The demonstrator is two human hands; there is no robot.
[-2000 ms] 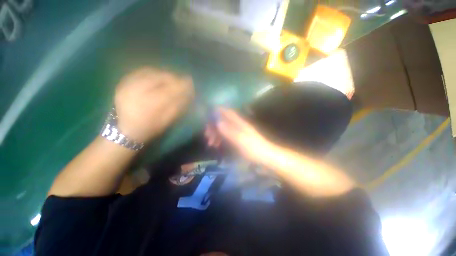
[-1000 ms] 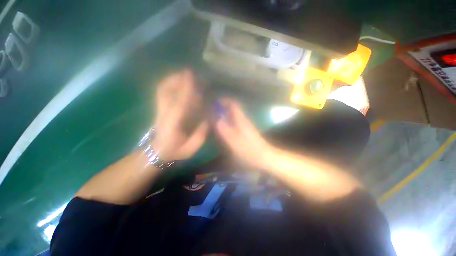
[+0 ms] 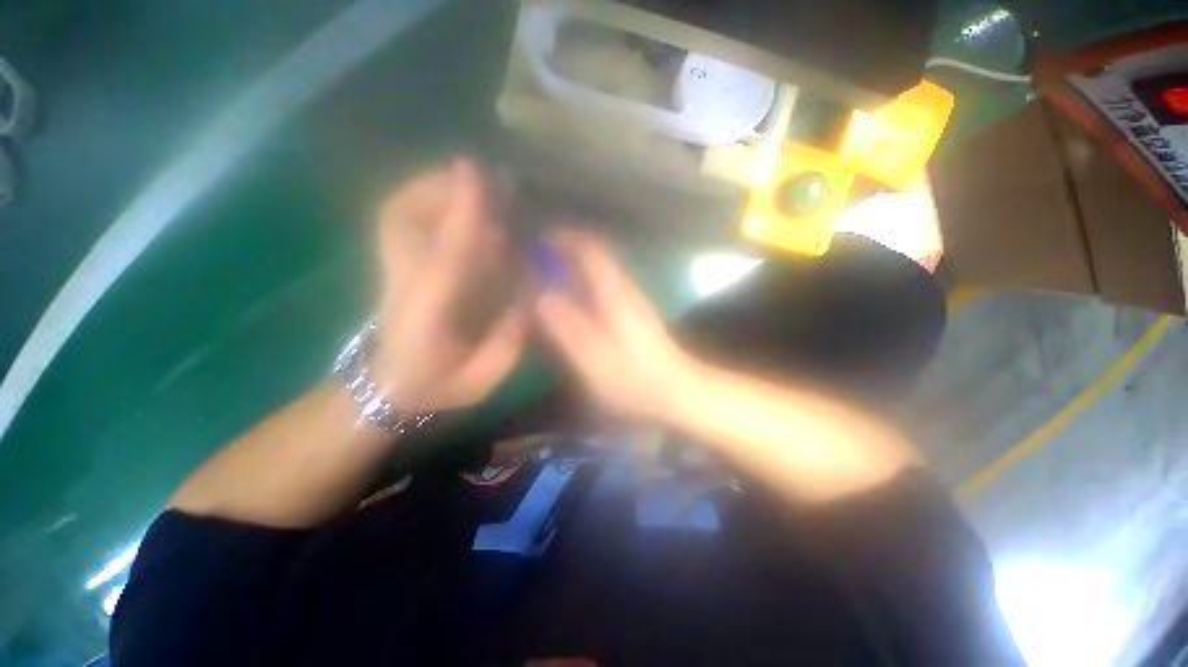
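Note:
My left hand [image 3: 443,293], with a metal watch at the wrist, is raised over the green bench. It is blurred, and I cannot tell whether it holds anything. My right hand [image 3: 606,319] is close beside it, with its fingers bent around a small blue item [image 3: 545,265]. The item is blurred and mostly hidden, so its shape is unclear. A white oval plastic housing [image 3: 730,100] lies in the cream fixture [image 3: 573,127] ahead of my hands.
A yellow push-button box [image 3: 797,199] with a green button stands right of the fixture, next to a glaring yellow-orange box [image 3: 902,134]. A dark machine part overhangs the fixture. A brown carton [image 3: 1016,209] and an orange-edged panel [image 3: 1127,111] are at the right. White housings [image 3: 11,104] show at the far left edge.
Since two seconds ago, my left hand has opened out from a fist-like shape, and the housing in the fixture has come into view. Since one second ago, the view has shifted slightly; both hands remain close together.

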